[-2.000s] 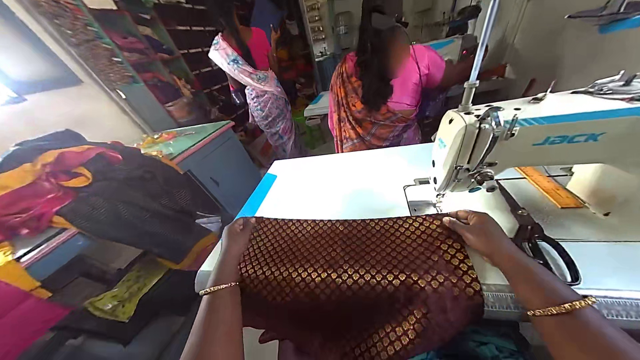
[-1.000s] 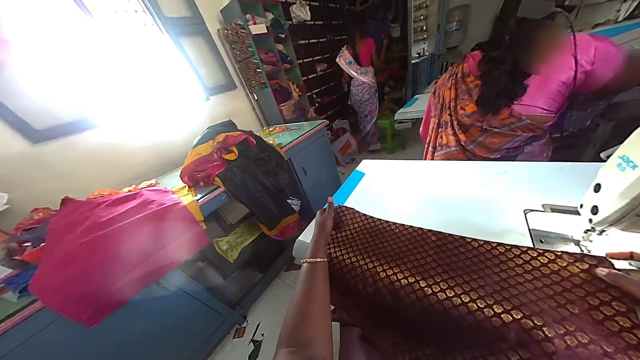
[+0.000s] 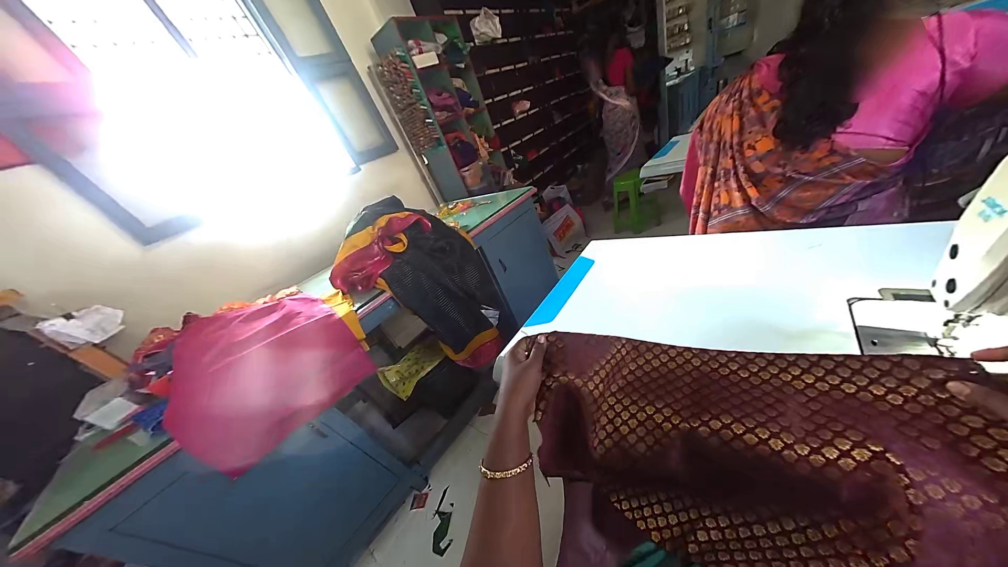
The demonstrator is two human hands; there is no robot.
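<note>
A maroon brocade cloth with gold motifs hangs over the near edge of the white sewing machine table. My left hand, with a gold bangle at the wrist, pinches its upper left corner. At the right edge of the view, my right hand is partly cut off, its fingers on the cloth's upper right part. Just beyond those fingers stands the white sewing machine, only its needle end showing, above a metal needle plate.
A person in an orange patterned sari is close behind the table; another person stands by the dark shelves. Left are blue cabinets with a pink cloth and a black garment. A green stool stands beyond.
The view has swung far to the left, taking most of the sewing machine out of sight. Both hands keep hold of the brocade cloth along its upper edge.
</note>
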